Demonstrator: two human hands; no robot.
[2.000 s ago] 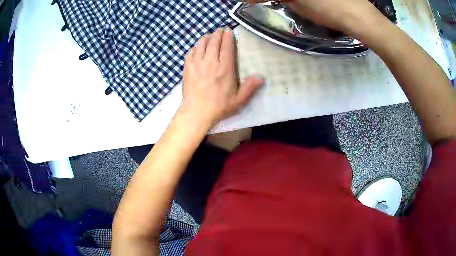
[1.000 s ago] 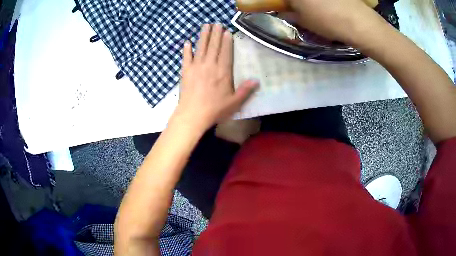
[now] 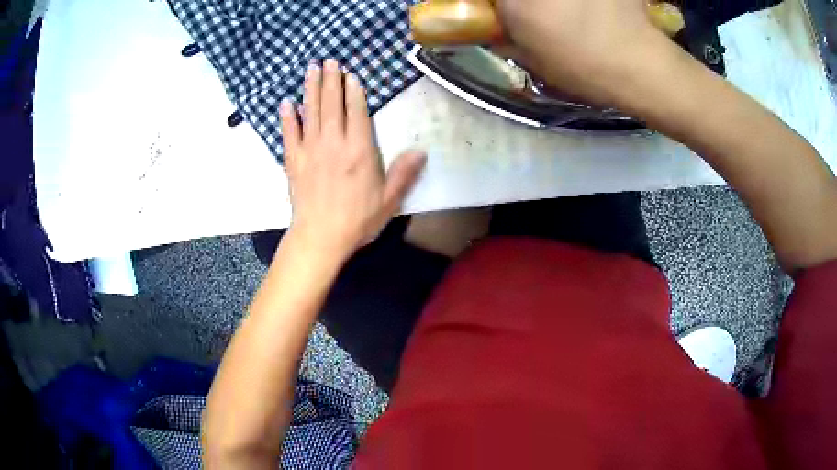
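The black and white checked garment (image 3: 266, 46) lies on the white ironing table cover (image 3: 119, 174) at the top, cut off by the picture's edge. Small dark tabs (image 3: 234, 118) stick out from its left edge. My left hand (image 3: 335, 156) lies palm down with fingers apart, its fingertips on the garment's near edge. My right hand (image 3: 578, 41) is closed around the orange-brown handle (image 3: 456, 21) of the steam iron (image 3: 500, 81). The iron's tip points left and meets the garment's right part. The iron's rear is partly hidden by my right hand and forearm.
Dark purple cloth (image 3: 27, 248) hangs at the table's left end. A checked garment pile (image 3: 174, 427) lies in a blue holder (image 3: 78, 404) on the floor at the lower left. Dark parts stand behind the iron. The speckled floor (image 3: 697, 239) shows below the table's front edge.
My left hand has moved left along the garment's near edge. The iron has moved slightly left and nearer, with my right hand still on it. The garment sits higher in the picture.
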